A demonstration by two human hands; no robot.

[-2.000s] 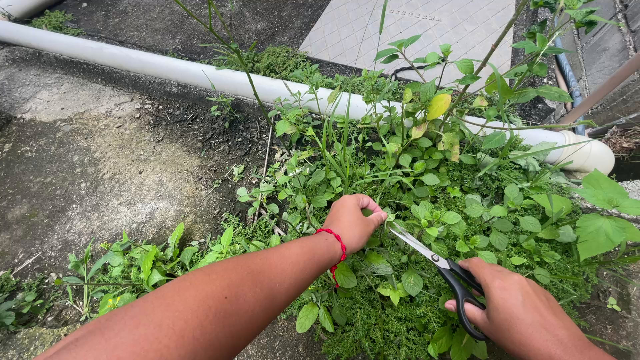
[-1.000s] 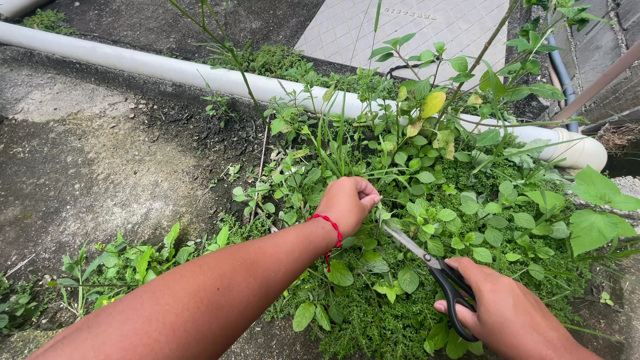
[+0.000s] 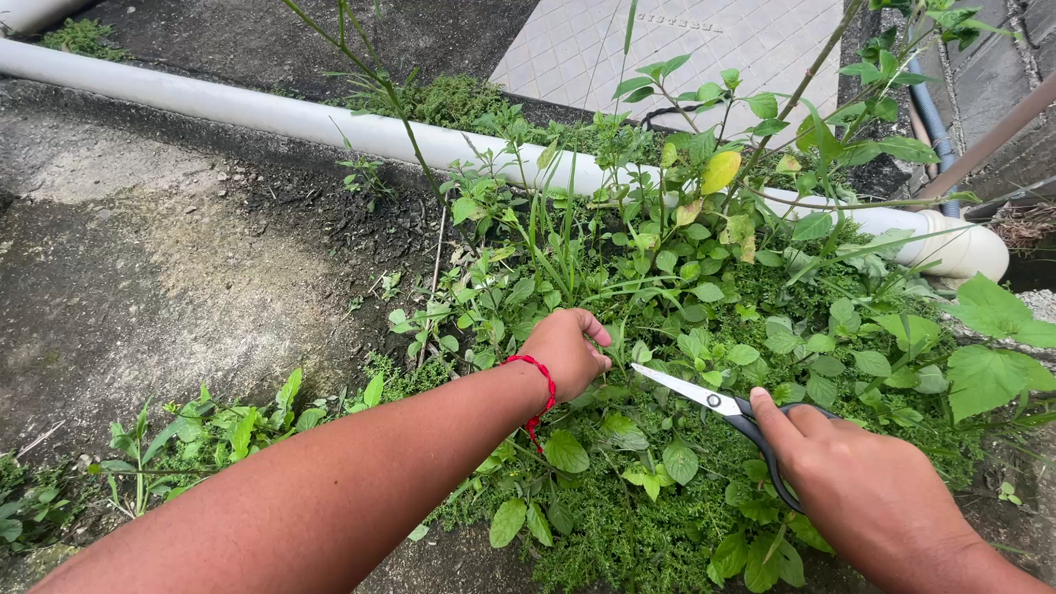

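My left hand (image 3: pixel 568 351), with a red braided cord bracelet (image 3: pixel 546 394) at its wrist, is over low green weeds (image 3: pixel 652 462). Its thumb and fingers are bent with a gap between them; whether they hold a leaf or stem cannot be told. My right hand (image 3: pixel 850 470) grips black-handled scissors (image 3: pixel 719 402). Their metal blades look closed together and point left, the tip just right of my left fingertips. Leafy stems and grass blades (image 3: pixel 569 247) grow around both hands.
A white plastic pipe (image 3: pixel 330 128) crosses behind the weeds to an elbow fitting (image 3: pixel 965 247) at right. Beyond lies a tiled cover (image 3: pixel 668 49) bearing raised writing. Rough concrete (image 3: pixel 206 289) is at left. A yellow leaf (image 3: pixel 721 172) hangs on a tall stem. A grey corrugated conduit (image 3: pixel 936 136) stands at upper right.
The scissors' tip has come away from my left fingertips, leaving a small gap. My left thumb and fingers, pinched together earlier, are now apart.
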